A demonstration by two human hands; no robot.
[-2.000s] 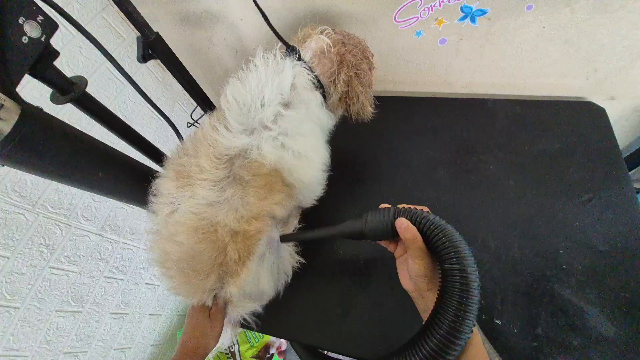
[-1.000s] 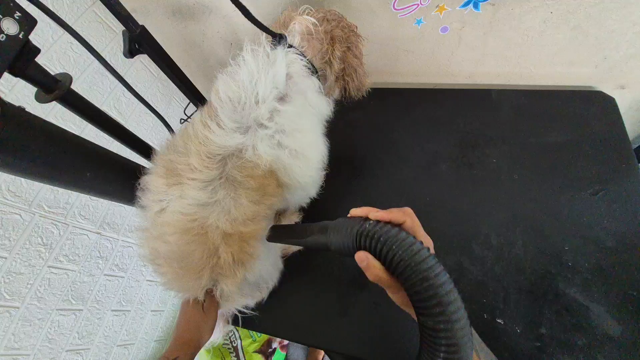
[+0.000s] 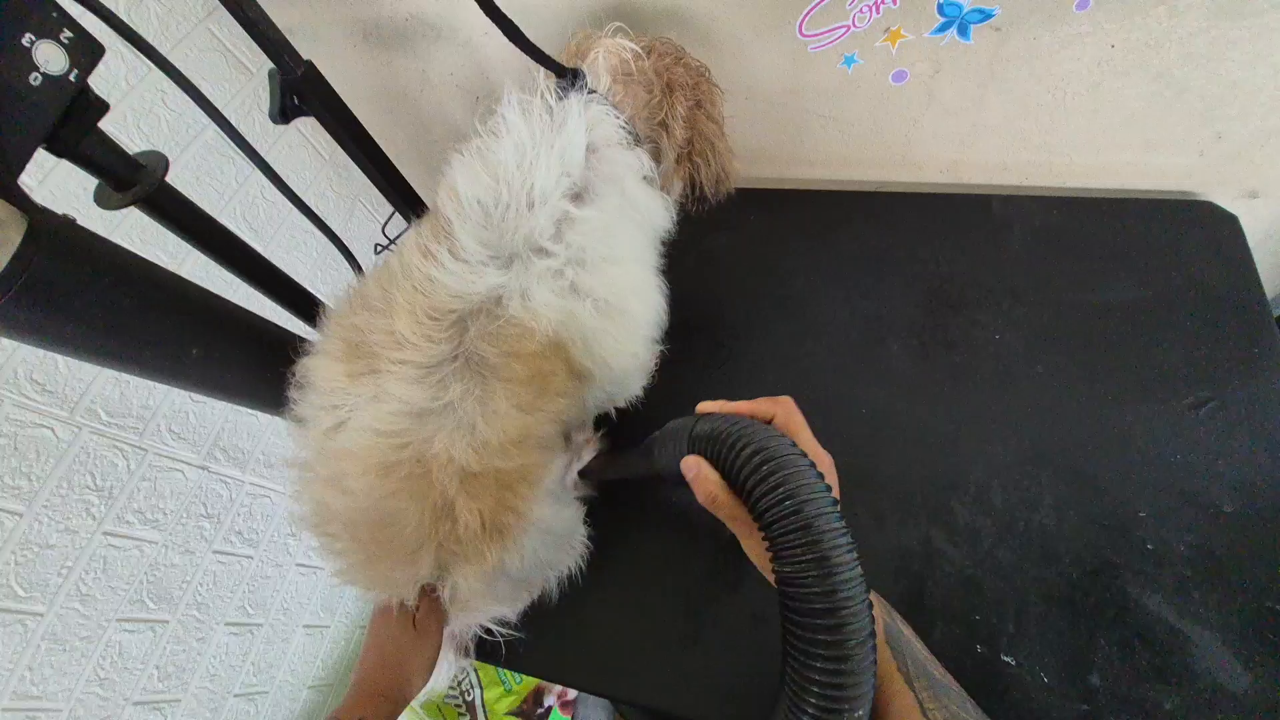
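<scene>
A fluffy white and tan dog [image 3: 480, 360] stands on the black grooming table [image 3: 1000, 420], its head toward the wall and a black loop leash [image 3: 525, 42] at its neck. My right hand [image 3: 765, 475] is wrapped around the nozzle end of a black corrugated dryer hose [image 3: 800, 540]. The nozzle [image 3: 630, 465] points left, its tip close to the fur of the dog's flank near the hind leg. My left hand [image 3: 425, 605] is at the dog's rear; its fingers are hidden beneath the fur, so its hold cannot be seen.
Black stand poles [image 3: 150, 300] and a control box with a dial [image 3: 50, 58] stand at the left, before a white brick-patterned wall [image 3: 110, 500]. A cream wall [image 3: 1000, 120] with stickers borders the table's far edge. A green printed bag [image 3: 500, 692] lies below the near edge.
The nozzle in my right hand, level along the dog's side before, now has its tip tucked in close by the hind leg. My left hand remains at the dog's rear.
</scene>
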